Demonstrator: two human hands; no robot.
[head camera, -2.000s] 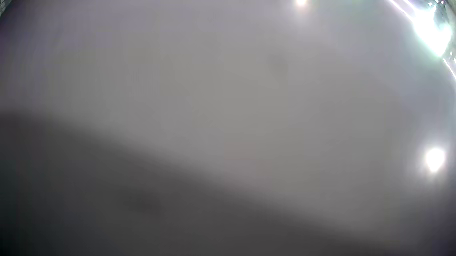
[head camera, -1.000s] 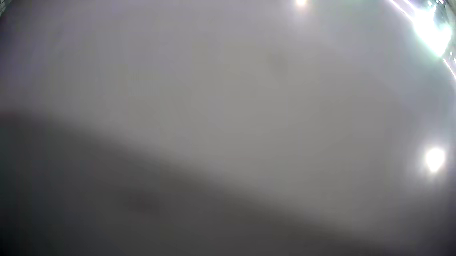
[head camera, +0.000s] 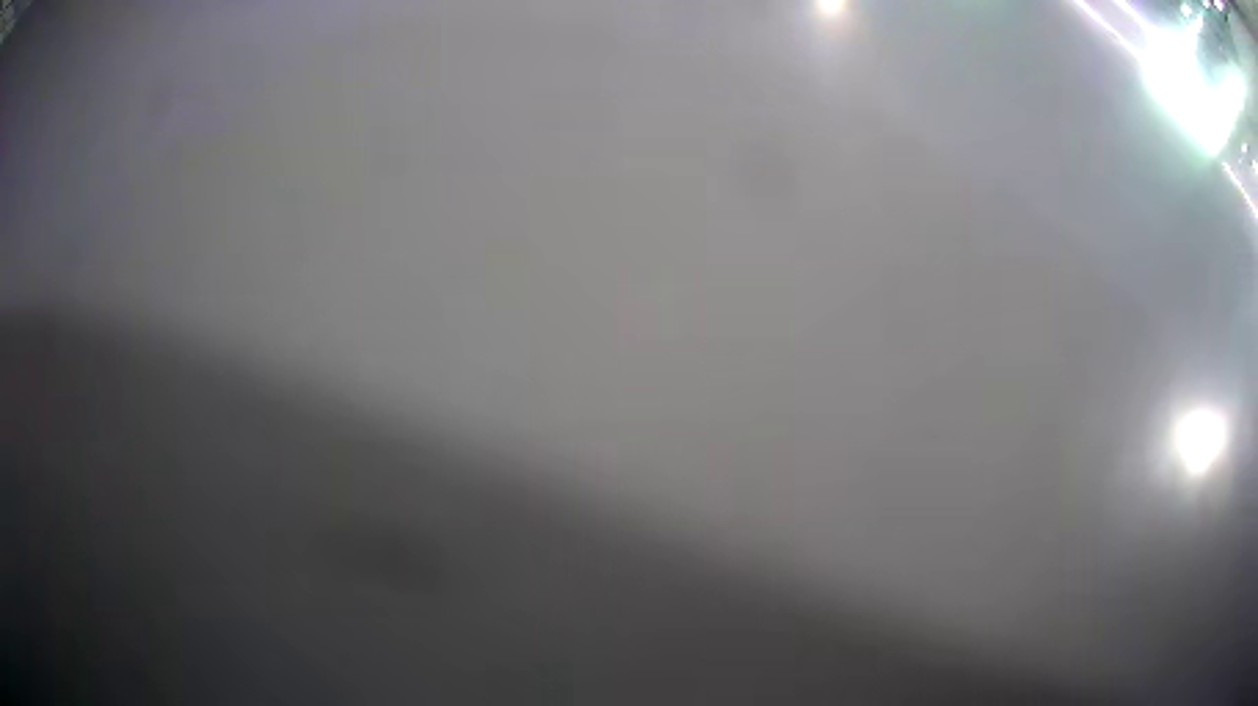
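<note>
A blurred grey surface fills most of the head view, very close to the camera. A darker grey area lies across the lower left, with a soft slanting edge. I cannot tell what either of them is. Neither my left hand nor my right hand can be made out. No box or other work object can be made out.
A bright white-green glare with thin light lines is at the top right. A round bright spot is at the right, and a smaller one is at the top edge. A small patch of detail in the top left corner is too small to tell.
</note>
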